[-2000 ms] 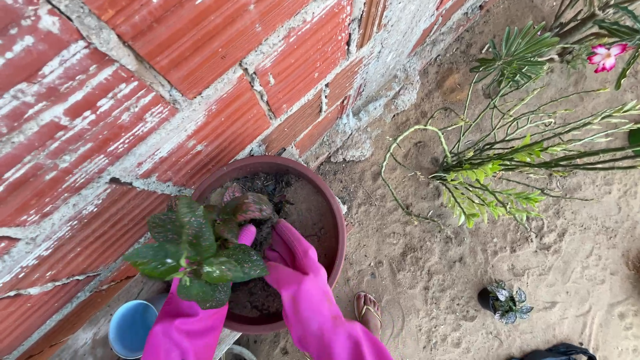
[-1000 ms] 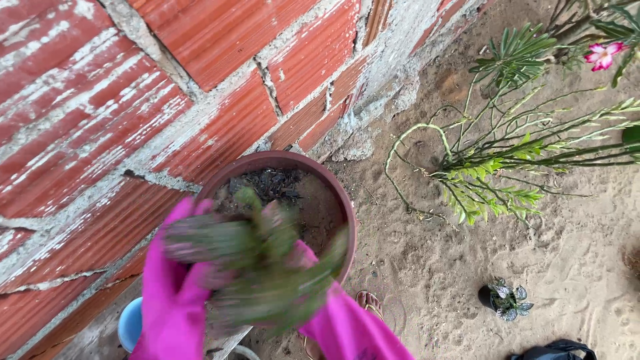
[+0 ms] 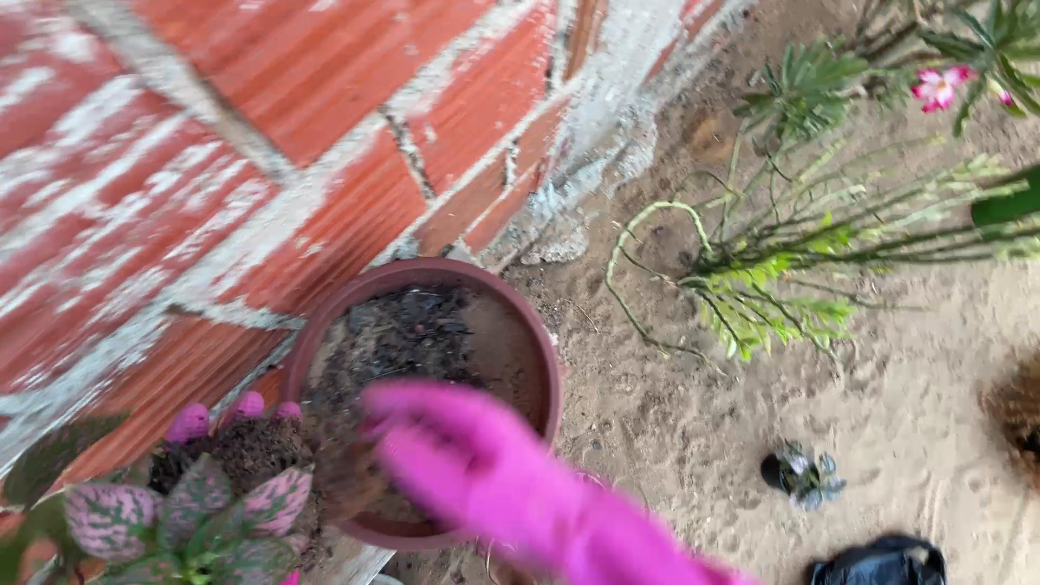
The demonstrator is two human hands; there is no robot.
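A leafy plant with pink and green mottled leaves (image 3: 191, 520) is at the lower left, dark soil clinging round its root ball (image 3: 256, 455). My left hand (image 3: 236, 410), in a pink rubber glove, holds it from beneath; only its fingertips and a little more show past the soil. My right hand (image 3: 487, 471), in a matching glove and blurred, reaches over a round reddish-brown pot (image 3: 554, 374) with its fingers apart and nothing seen in them. Inside the pot lies dark, crumbly soil (image 3: 406, 325) on the upper left side, with lighter, sandy soil beside it.
A brick wall (image 3: 341, 219) with rough mortar rises beside the pot. On the sandy ground to the right are a thin-stemmed green shrub (image 3: 747, 276), a pink and white flower (image 3: 941, 88), a small plant in a dark pot (image 3: 800, 475) and a black plastic bag (image 3: 881, 562).
The plant has moved from over the pot to the lower left, in my left hand. My right hand has come away from the plant and is over the pot.
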